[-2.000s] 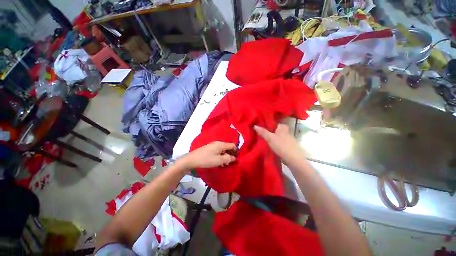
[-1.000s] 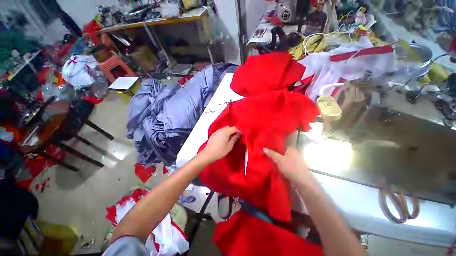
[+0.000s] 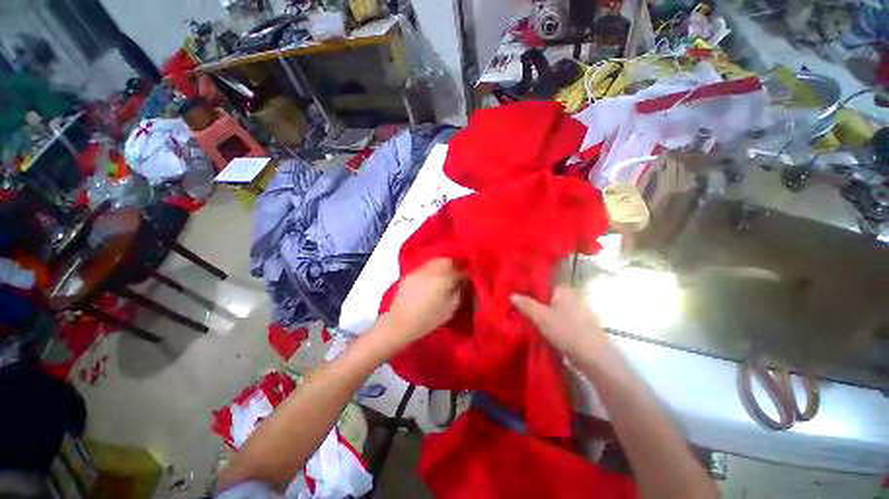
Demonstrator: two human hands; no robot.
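A bunched red fabric panel (image 3: 517,224) lies over the left part of the white sewing table and hangs over its front edge. My left hand (image 3: 427,300) is closed on the panel's left part, its fingertips hidden in the folds. My right hand (image 3: 556,317) rests on the panel's right part, thumb and fingers on the cloth; whether it pinches the cloth is hard to tell. The stacked red pieces (image 3: 512,141) lie behind the panel. More red cloth (image 3: 507,463) lies below the table edge.
The sewing machine head (image 3: 760,263) is at the right, with a bright light and a cream lamp block (image 3: 626,207). Orange-brown scissor handles (image 3: 777,392) lie on the machine bed. A grey-blue cloth heap (image 3: 327,219) is left of the table. White and red strips (image 3: 673,112) lie behind.
Since two seconds ago, my left hand has moved up the panel and my right hand slightly down. The pale edge seen between my hands earlier is now hidden. The red folds have shifted.
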